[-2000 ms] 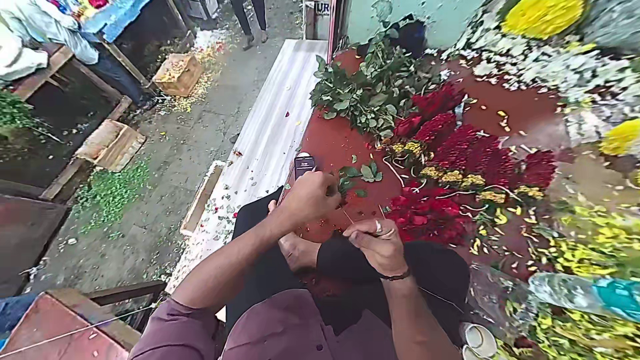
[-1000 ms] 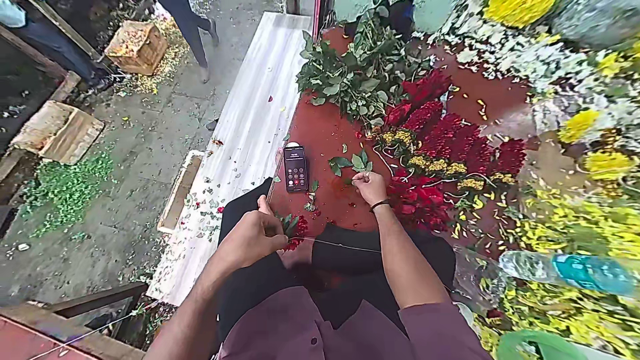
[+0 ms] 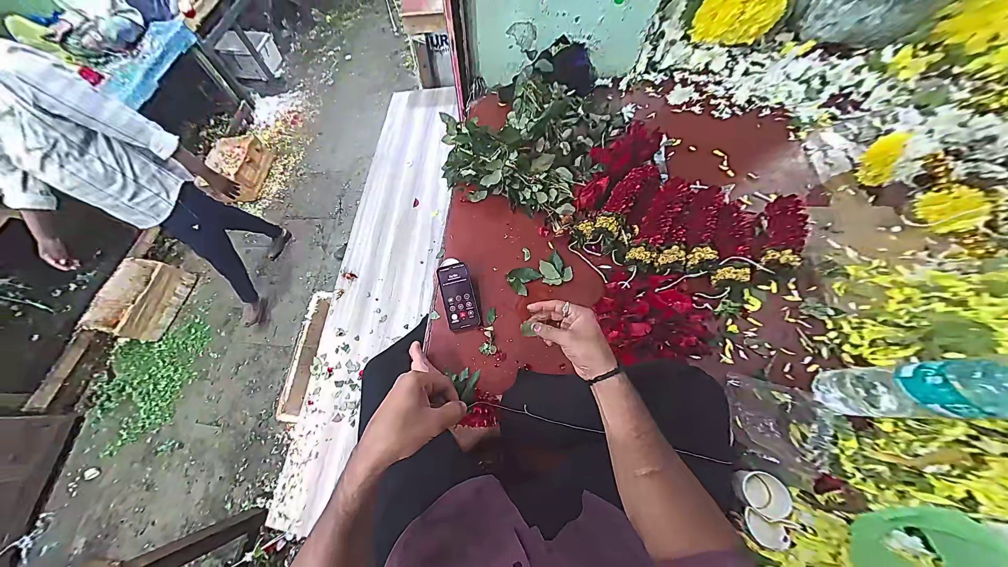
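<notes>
My left hand (image 3: 421, 405), over my lap, holds a small bunch of green leaves (image 3: 465, 384) between thumb and fingers, with red petals (image 3: 480, 413) just beside it. A white thread (image 3: 551, 417) runs from there to the right under my right forearm. My right hand (image 3: 568, 335) pinches a green leaf (image 3: 529, 327) above the red-brown surface. Loose rose leaves (image 3: 542, 272) lie a little beyond it. Further back is a heap of leafy stems (image 3: 535, 146). To the right are red flower strands with yellow ends (image 3: 685, 213) and a pile of red petals (image 3: 654, 319).
A smartphone (image 3: 458, 295) lies near the surface's left edge, beside a white plank (image 3: 386, 213). At right are a plastic bottle (image 3: 913, 388), white cups (image 3: 764, 494), a green plastic item (image 3: 913, 537) and yellow flowers (image 3: 882, 307). A person (image 3: 118, 150) walks in the lane at left.
My right hand has moved from the loose leaves back toward my lap, a leaf now in its fingers. My left hand stays near the red petals. A walking person has come into view at left.
</notes>
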